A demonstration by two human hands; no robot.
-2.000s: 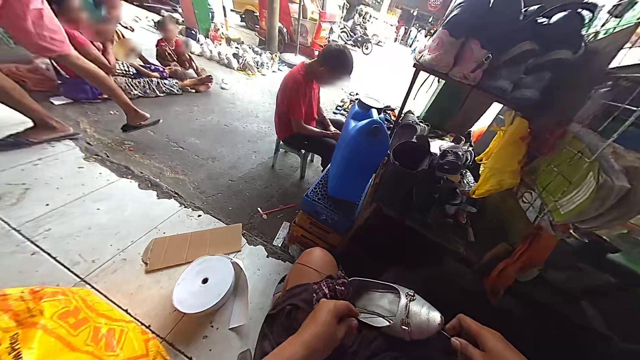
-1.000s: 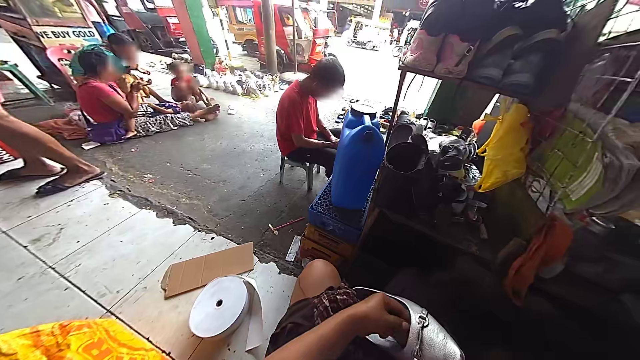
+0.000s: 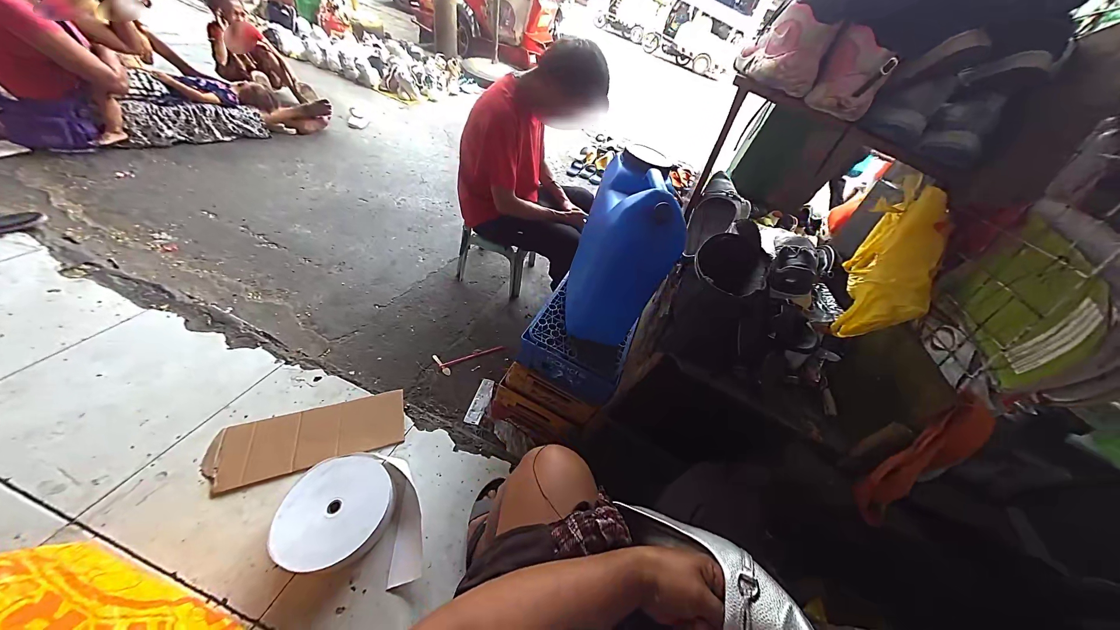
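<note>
A silver loafer-style shoe (image 3: 759,588) with a metal ornament lies over my lap at the bottom of the head view. My left hand (image 3: 687,588) reaches into its opening, fingers curled against the inside and partly hidden by the upper. My right hand is out of view. A thin dark thread (image 3: 541,477) runs over my bare knee. On the tiles to the left rests a roll of white strip material (image 3: 328,525), its loose end (image 3: 407,534) lying beside it. A flat piece of brown cardboard (image 3: 306,442) lies just behind the roll.
Ahead, a blue plastic jerrycan (image 3: 621,254) stands on a blue crate (image 3: 569,350). A person in a red shirt (image 3: 503,149) sits beyond. Shoes and a yellow plastic bag (image 3: 897,262) crowd the stall at right. A yellow-orange printed bag (image 3: 96,591) sits at lower left.
My right hand, near the shoe's toe two seconds ago, has gone out of view. My left hand has moved from the shoe's heel edge into its opening. The shoe sits lower in the view.
</note>
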